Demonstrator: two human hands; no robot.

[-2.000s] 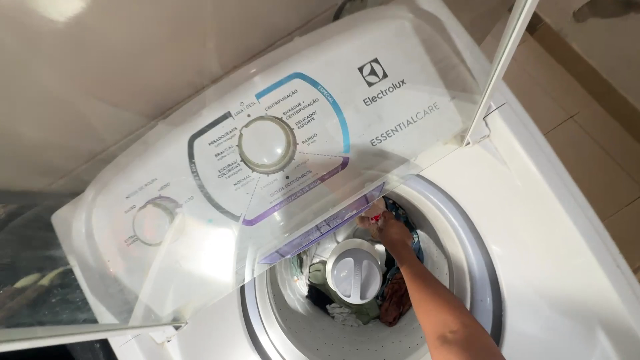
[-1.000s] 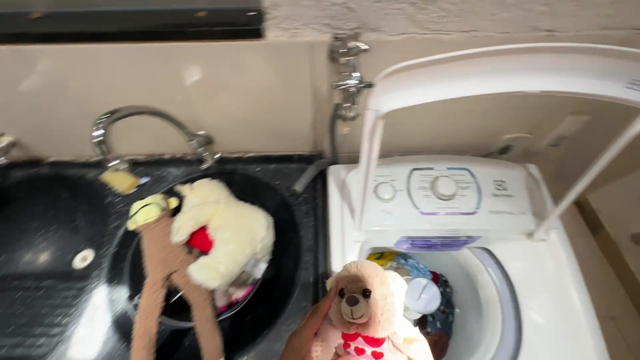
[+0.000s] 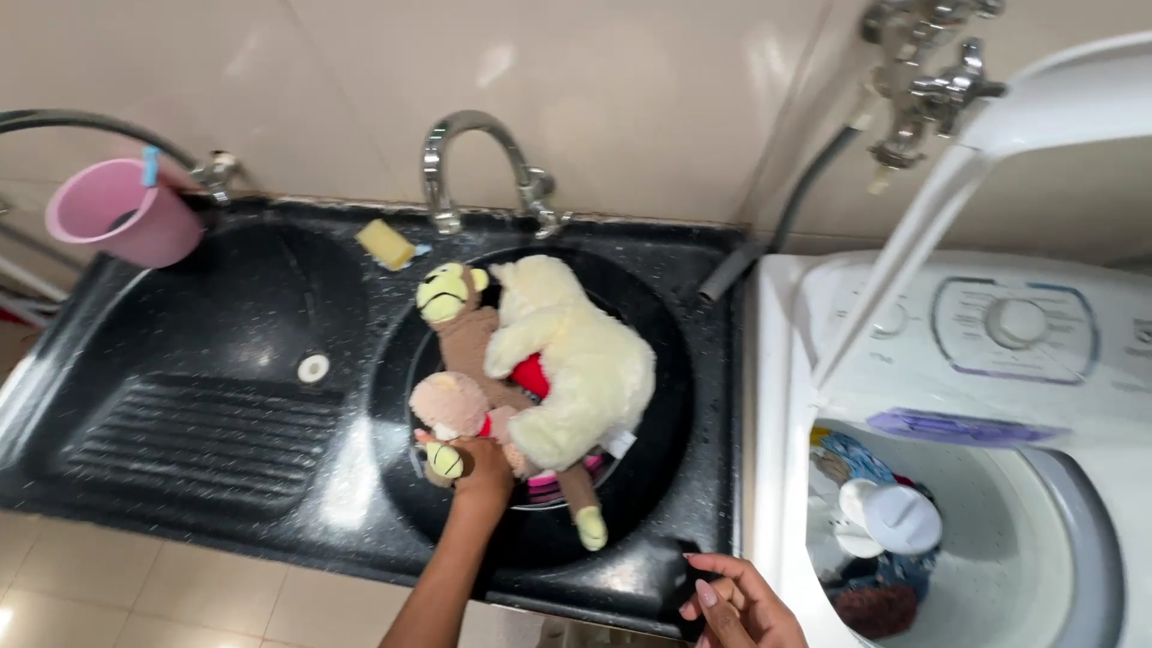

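Observation:
My left hand (image 3: pixel 481 472) is on the plush toys in the round black basin of the sink, at the lower left of the pile. Its fingers lie by a pink teddy bear (image 3: pixel 450 402) and the yellow-green paw of a brown plush monkey (image 3: pixel 447 292); which of them it grips, I cannot tell. A cream plush toy (image 3: pixel 585 360) with a red part lies on its side over the monkey. Below right of the basin, my right hand (image 3: pixel 738 607) is held with fingers bent and apart, nothing in it.
A white top-loading washing machine (image 3: pixel 783 360) stands at the right, lid up, garments (image 3: pixel 877 607) in its drum. Behind the basin rises a chrome faucet (image 3: pixel 477 121), with a yellow sponge (image 3: pixel 385 243) nearby. A pink bucket (image 3: pixel 108 211) stands at the back left; taps (image 3: pixel 954 85) are on the wall.
The view has swung left from the washer to the sink. The pink bear, held in front of the washer one second ago, now lies with the other plush toys in the basin.

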